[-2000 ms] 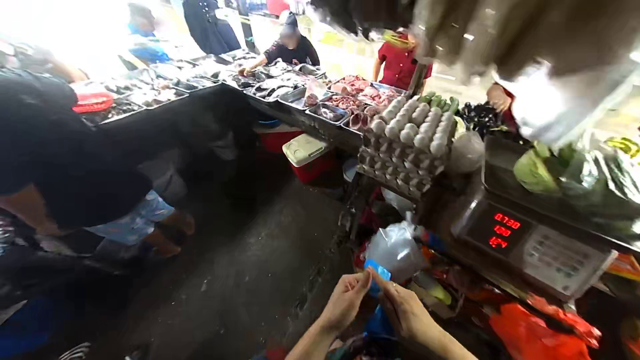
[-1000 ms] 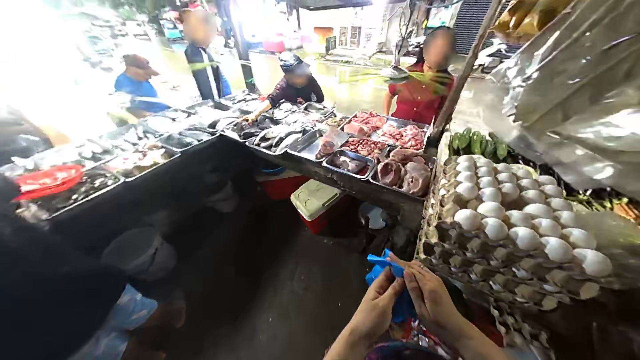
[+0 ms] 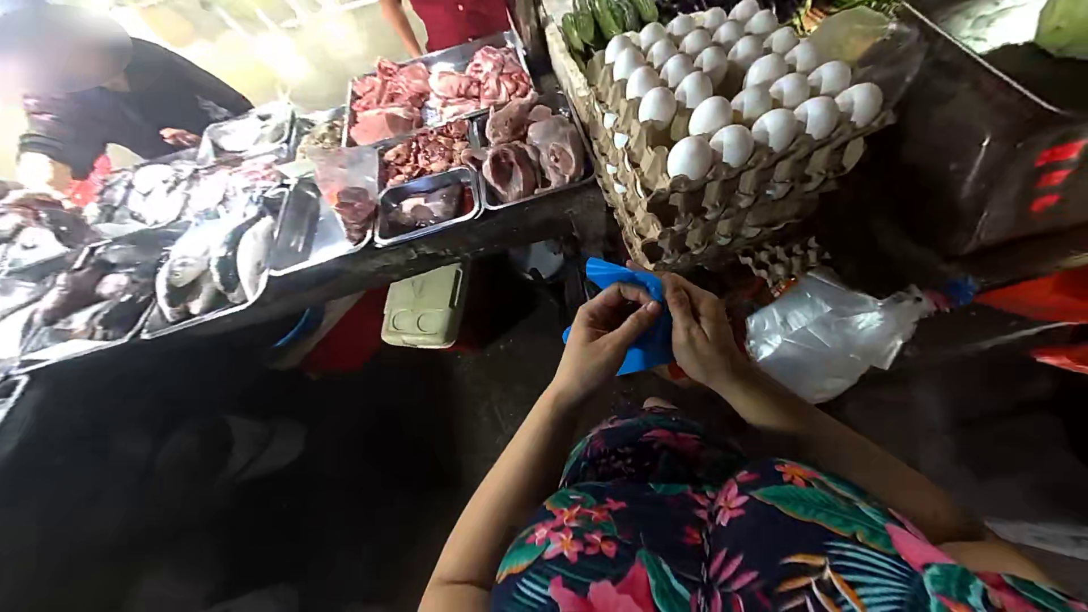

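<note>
A thin blue plastic bag (image 3: 648, 347) hangs between my two hands, just below the near corner of the egg trays. My left hand (image 3: 605, 327) pinches it from the left, thumb against bent fingers. On the other side my right hand (image 3: 699, 327) holds it with the fingers close together, the fingertips of both hands nearly meeting. Part of the bag sticks out above and to the left of my fingers. Whether its mouth is open cannot be seen.
Stacked cardboard trays (image 3: 705, 200) carry white eggs (image 3: 712, 115). Metal trays of meat (image 3: 391, 102) and fish (image 3: 191, 263) line the stall at left, with a person (image 3: 144, 93) behind. Below stands a lidded cooler (image 3: 422, 306). Clear plastic bags (image 3: 829, 336) hang at right.
The view has swung down and toward the eggs and my body. Both hands still hold the blue bag, which looks more spread out than one second ago.
</note>
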